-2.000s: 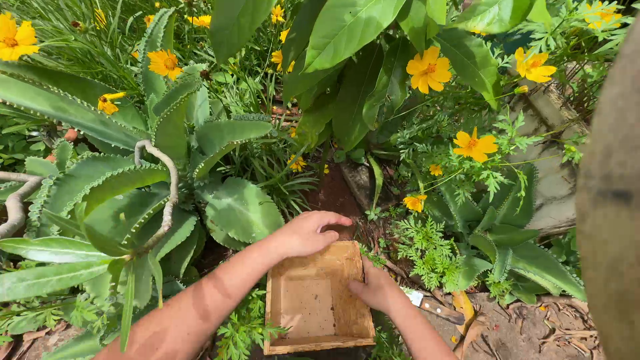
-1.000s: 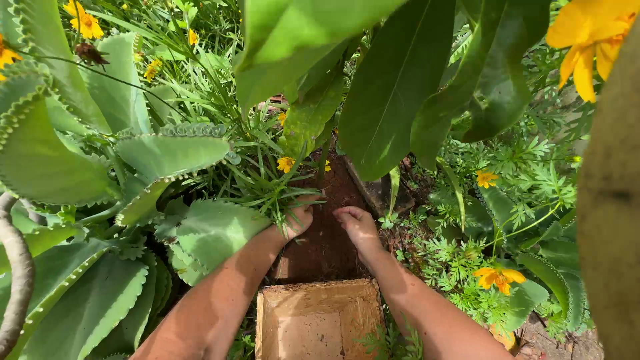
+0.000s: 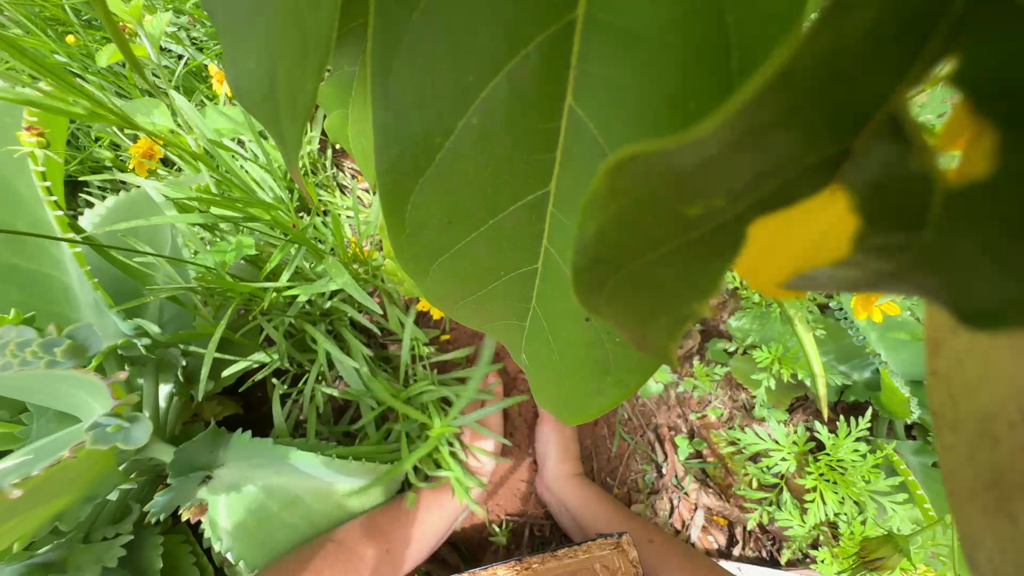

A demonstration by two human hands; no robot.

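My left hand (image 3: 484,424) reaches down to the reddish soil (image 3: 516,472), partly covered by narrow green leaves. Beside it, to the right, is my right hand (image 3: 558,444), its fingers hidden under a large broad leaf (image 3: 512,200). Both hands are low against the soil with a narrow gap between them. Whether either holds anything cannot be made out. Near my wrists, at the bottom edge, the rim of a wooden box (image 3: 576,560) shows; the rest of the box is out of view.
Toothed succulent leaves (image 3: 280,488) and a grassy clump (image 3: 320,296) crowd the left. Ferny foliage (image 3: 824,480) and dry leaf litter (image 3: 688,496) lie right. A blurred yellow flower (image 3: 800,240) hangs close, and a blurred brown upright surface (image 3: 972,448) borders the right edge.
Two seconds ago my right hand was at the wooden box's side; both hands have since moved forward to the soil beyond it. The view has moved closer in, and leaves now cover more.
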